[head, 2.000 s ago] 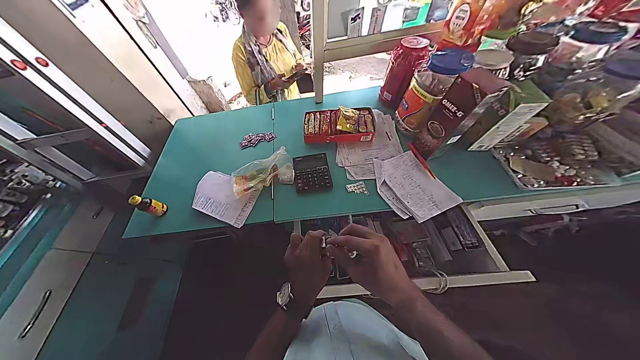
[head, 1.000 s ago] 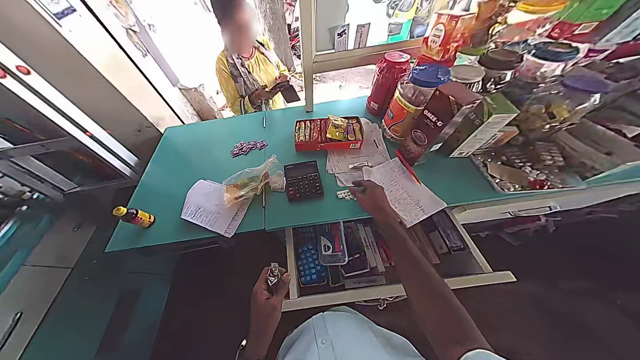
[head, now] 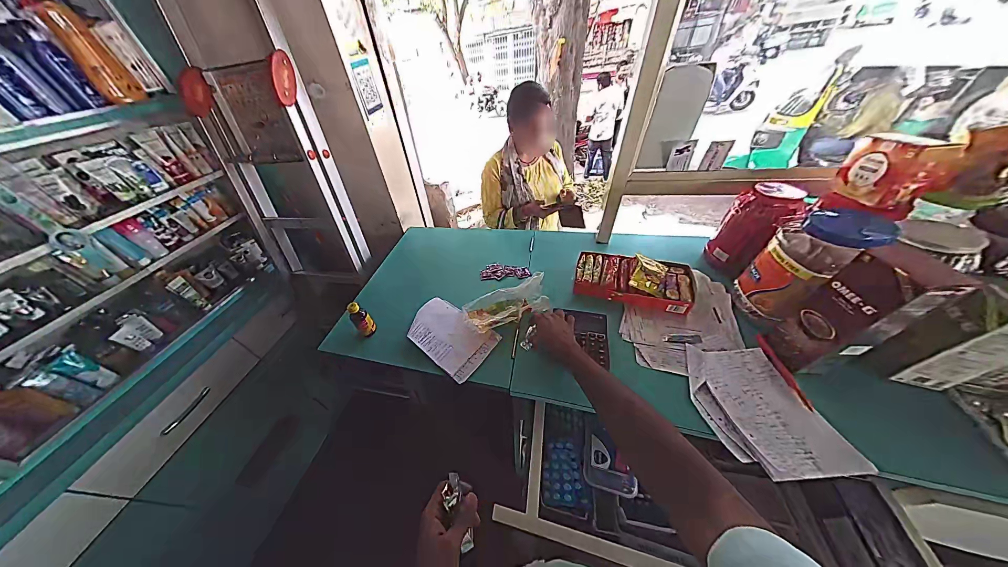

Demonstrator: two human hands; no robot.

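Observation:
My right hand point(head: 554, 335) reaches over the counter, beside a clear plastic bag point(head: 504, 305) and partly over a black calculator point(head: 592, 340). A small silvery blister piece point(head: 529, 337) hangs from its fingers. Low in the view, my left hand point(head: 447, 520) is closed around a small shiny foil item point(head: 451, 496), whose exact kind I cannot tell. Left of the bag lies a written paper sheet point(head: 447, 339). Small purple packets point(head: 505, 272) rest behind the bag. A red box of wrapped packets point(head: 633, 281) stands beyond the calculator.
An open drawer point(head: 535, 457) holds blue items and boxes. A small brown bottle point(head: 361, 320) stands at the counter's left. Papers point(head: 756, 402), jars point(head: 803, 260) and a dark box point(head: 827, 315) occupy the right. A person point(head: 529, 173) in yellow stands across the counter; shelves point(head: 118, 220) line the left.
My right hand has moved left, from the papers right of the calculator to the plastic bag, with the blister piece. Two seconds ago both hands were together above the drawer. The view has swung left and up.

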